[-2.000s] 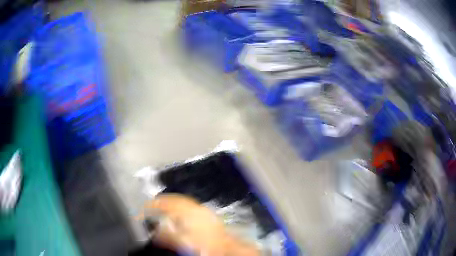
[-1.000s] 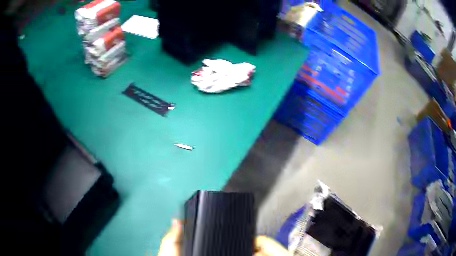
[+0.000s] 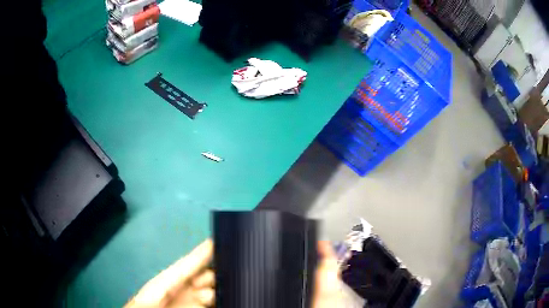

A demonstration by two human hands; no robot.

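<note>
A black finned housing (image 3: pixel 265 261) stands at the bottom centre, close to me, its ribbed face towards the camera. It is cut off by the lower edge. My left hand (image 3: pixel 183 280) grips its left side, with the fingers curled against it. My right hand (image 3: pixel 328 277) holds its right side; only a blurred part of that hand shows. Both hands are bare.
The green bench (image 3: pixel 150 198) bears a port panel (image 3: pixel 176 95), a small pale piece (image 3: pixel 212 157), a crumpled white rag (image 3: pixel 269 79), paper bundles (image 3: pixel 133 30) and black housing stacks (image 3: pixel 265 24). Blue crates (image 3: pixel 400 90) stand beside it. A newspaper-lined crate (image 3: pixel 376 271) holds black housings.
Two seconds ago the view was over the floor crate with a hand at it. Since one second ago, the bench things have shifted slightly up in view and more of my left hand shows beside the housing.
</note>
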